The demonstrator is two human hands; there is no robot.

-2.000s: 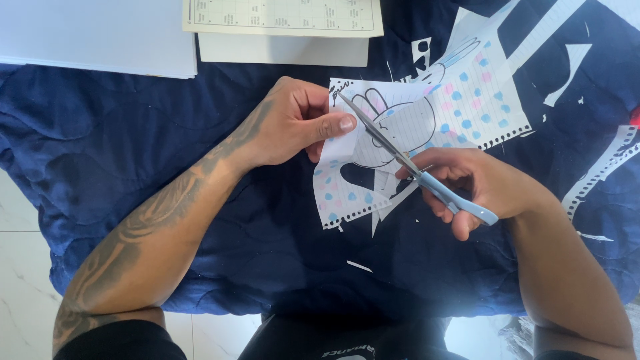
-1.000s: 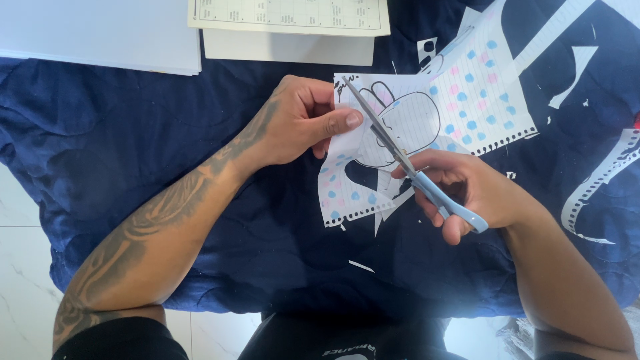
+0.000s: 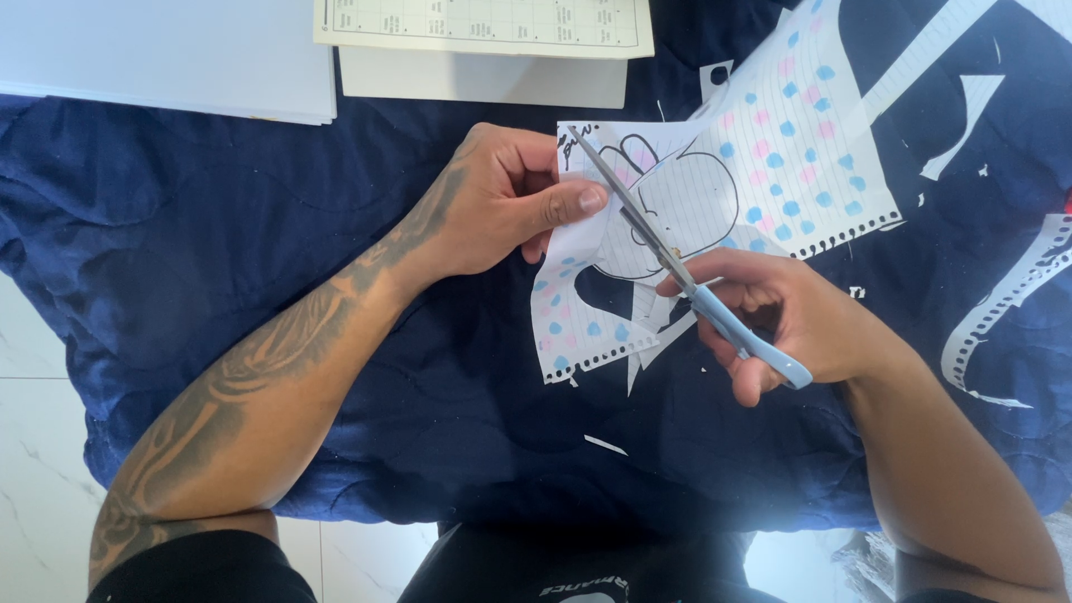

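Note:
My left hand [image 3: 536, 197] pinches the left edge of a lined notebook sheet [image 3: 779, 159], thumb on top. The sheet has blue and pink dots, a black-outlined cartoon figure with long ears, punched holes along its lower edge and a curved cut-out at the lower left. My right hand [image 3: 754, 314] grips the light blue handles of a pair of scissors [image 3: 641, 222]. Their blades lie across the drawing toward the upper left corner and look nearly closed. Some cut paper pieces [image 3: 653, 314] show under the sheet.
A stack of white paper [image 3: 167, 59] lies at the upper left, beside a printed grid page [image 3: 486, 25] on a pale sheet. Paper offcuts [image 3: 963, 126] and a perforated strip [image 3: 997, 310] lie at the right. Everything rests on a dark blue quilted cover [image 3: 435, 402].
Both hands keep their hold on the sheet and scissors. The blades have shifted slightly over the drawing. Nothing has been let go.

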